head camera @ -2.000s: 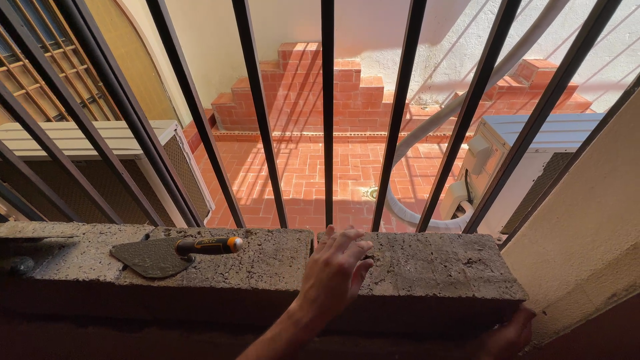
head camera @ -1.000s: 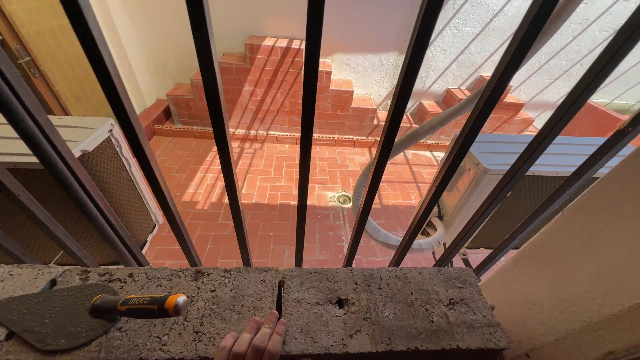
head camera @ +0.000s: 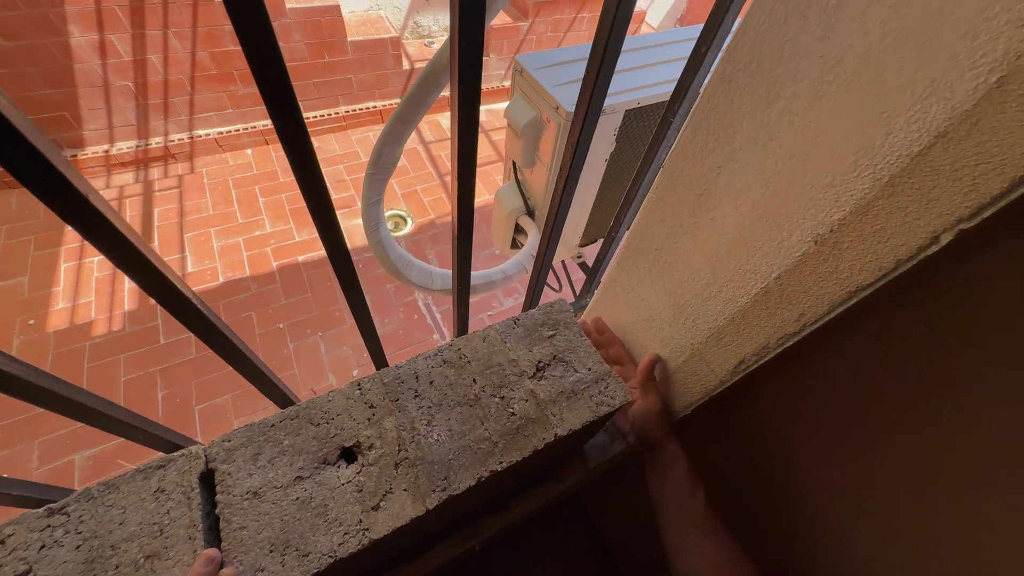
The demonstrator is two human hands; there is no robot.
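Note:
A rough grey concrete block (head camera: 448,408) lies along the base of the metal bars, with a small hole in its top. My right hand (head camera: 644,392) is at the block's right end, between it and the plastered wall, fingers stretched and thumb raised. Only the fingertips of my left hand (head camera: 210,564) show at the bottom edge, by the dark gap between this block and the neighbouring concrete block (head camera: 112,512). The rest of that hand is out of frame, so its grip cannot be told.
Dark metal bars (head camera: 464,160) rise just behind the blocks. The plastered wall (head camera: 768,176) slants close on the right. Beyond the bars are a tiled floor (head camera: 264,320), a floor drain (head camera: 398,222), a wrapped pipe (head camera: 384,184) and an air-conditioner outdoor unit (head camera: 608,80).
The view has swung right and closer, and the trowel is out of frame. My left hand was on top of the blocks two seconds ago. My right hand now shows clearly at the block's end.

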